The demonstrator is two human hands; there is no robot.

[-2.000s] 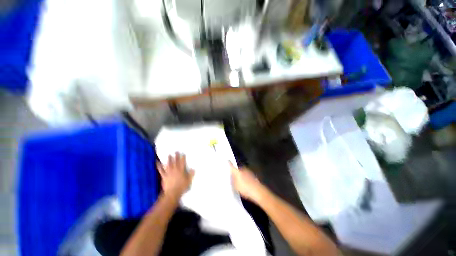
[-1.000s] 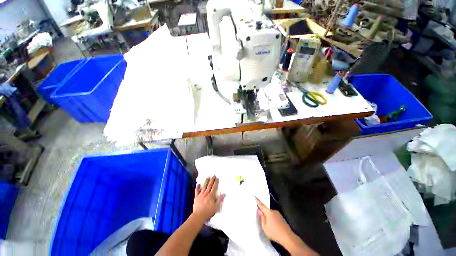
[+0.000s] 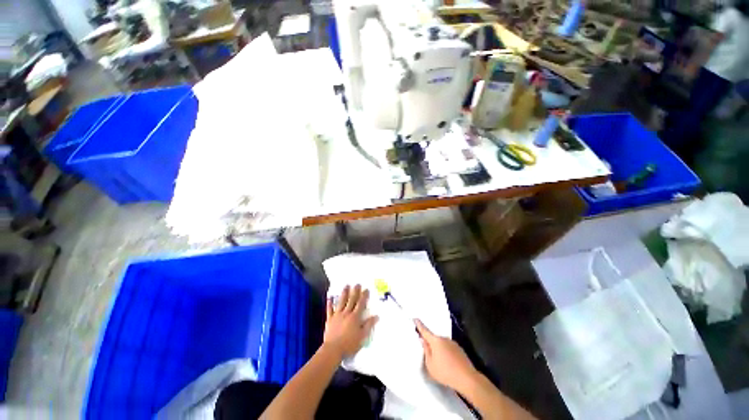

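Note:
A white garment panel lies over a block near my knees, its lower part trailing over my lap. The block is hidden under the cloth. My left hand rests flat on the panel's left part, fingers spread and pointing away from me. My right hand grips the handle of a mallet. The mallet's yellow head and thin shaft are over the upper middle of the panel; whether the head touches the cloth I cannot tell.
A blue bin with pale cloth inside stands left of my legs. Ahead, a sewing machine, scissors and white panels are on a wood-edged table. At right, white panels lie on a pale board.
The mallet head and shaft have shifted slightly left and show more clearly than before. Both hands keep nearly the same places. The view has shifted slightly, and a person now shows at the upper right.

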